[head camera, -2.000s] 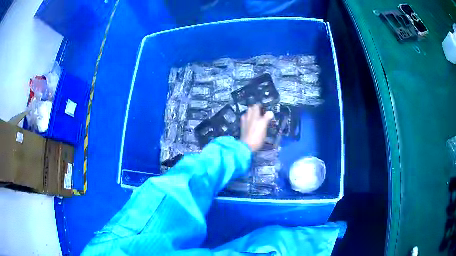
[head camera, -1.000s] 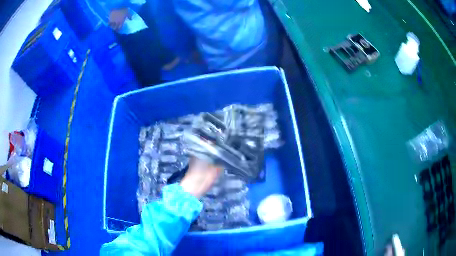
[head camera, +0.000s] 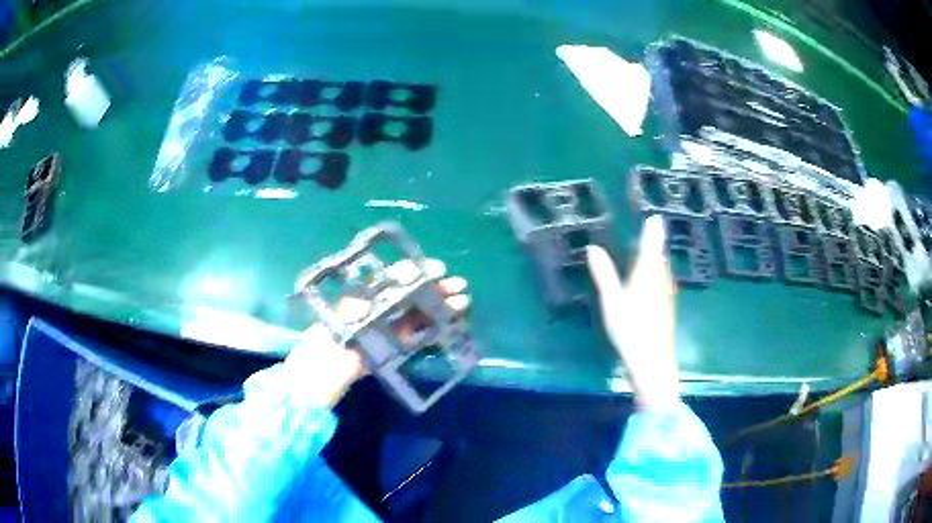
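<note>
My left hand (head camera: 342, 347) holds a dark grey housing (head camera: 419, 352) tilted above the front edge of the bench, fingers around it and through its openings. My right hand (head camera: 639, 312) is over the mat with thumb and forefinger apart, beside a housing (head camera: 559, 240) that lies on the mat just left of it. Whether the fingers touch it cannot be told. A row of housings (head camera: 751, 230) stands to the right of the hand. Black adhesive pads (head camera: 322, 131) lie in a three-row grid at the left centre.
The green bench mat (head camera: 491, 112) spans the view. A pad sheet stack (head camera: 756, 107) and white backing paper (head camera: 610, 82) lie at the back right. A white bottle (head camera: 86, 94) is far left, the blue bin (head camera: 41, 409) lower left, orange cables (head camera: 818, 400) lower right.
The view has swung from the bin to the bench. The arm that reached in the bin has left it, and a housing is now held over the bench. My right hand has come into view.
</note>
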